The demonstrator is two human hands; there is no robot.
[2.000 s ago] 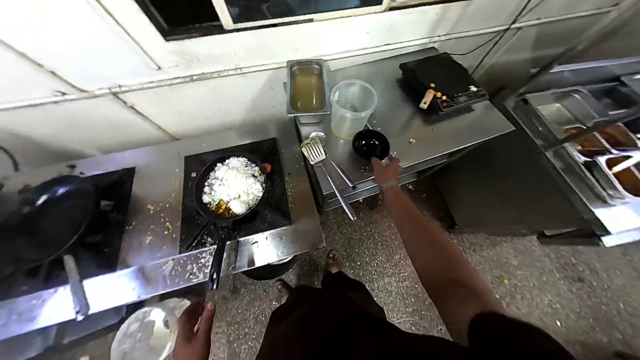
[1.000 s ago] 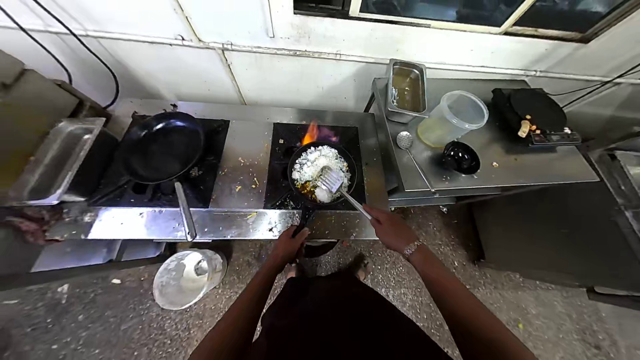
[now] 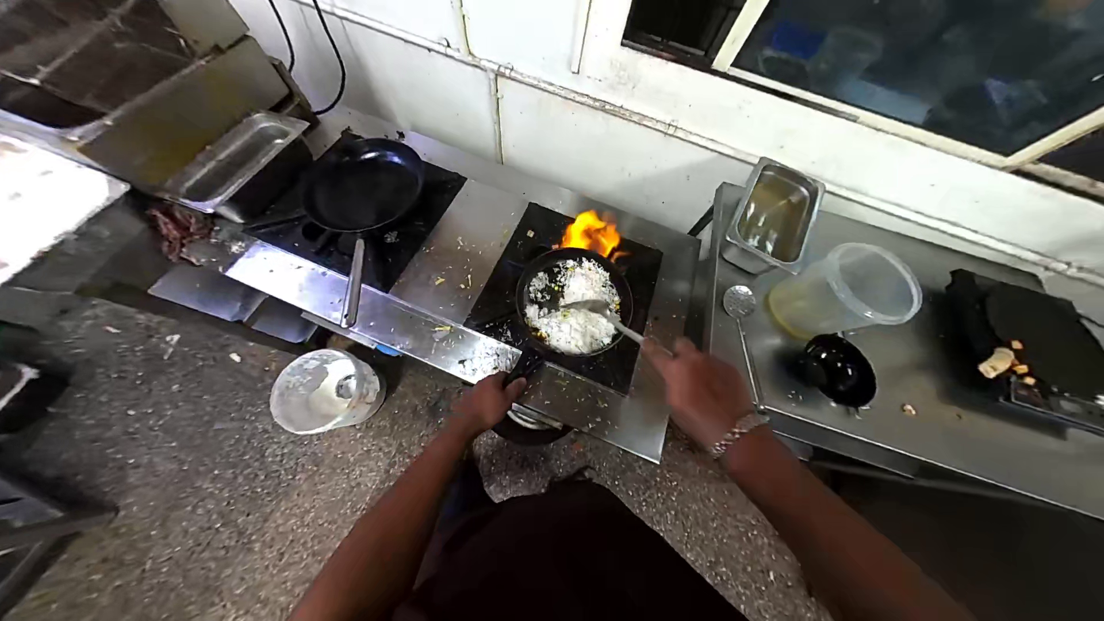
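Note:
A black frying pan with white rice and yellow bits in it sits on the right-hand burner. Orange flame rises at its far edge. My left hand grips the pan's handle at the near side. My right hand, with a bracelet at the wrist, holds a metal spatula whose blade is partly buried in the rice. To the right, a perforated ladle lies on the steel table, beside a black bowl and a translucent plastic tub of yellowish liquid.
A second frying pan rests on the left burner, its handle over the counter edge. A steel container of liquid stands near the wall. At the right is a black hot plate. A plastic bucket is below the counter, left.
My right hand has moved from the black bowl on the steel table to the pan and has taken hold of the spatula. My left hand has closed on the pan's handle. Flame has appeared behind the pan.

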